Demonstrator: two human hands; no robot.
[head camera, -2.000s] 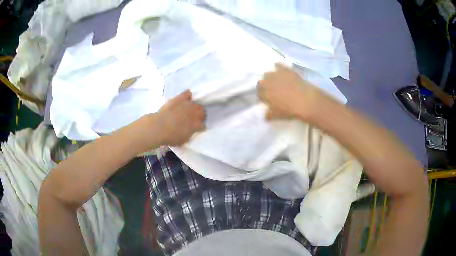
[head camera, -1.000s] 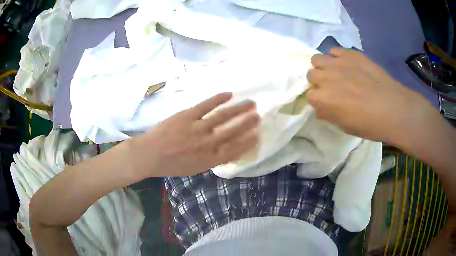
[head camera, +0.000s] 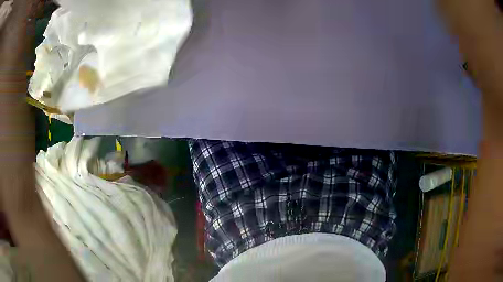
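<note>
A white garment piece (head camera: 129, 47) hangs over the upper left part of the lavender-grey pressing table (head camera: 309, 82). A blurred tan patch (head camera: 89, 79) shows on its lower left part. Whether anything holds the cloth cannot be seen. My left forearm runs blurred along the left edge of the picture and my right forearm along the right edge. Both my left hand and my right hand are outside the picture.
A heap of white cloth (head camera: 113, 212) hangs at the lower left, below the table's edge. A yellow wire rack (head camera: 455, 215) stands at the lower right with a white roll-like end (head camera: 435, 180). A yellow bar (head camera: 41, 104) shows at the left. The plaid bottoms are against the table's near edge.
The white garment has left the middle and near edge of the table; white cloth now shows only at the upper left. My hands have moved out of the picture, arms spread wide. The iron is out of sight.
</note>
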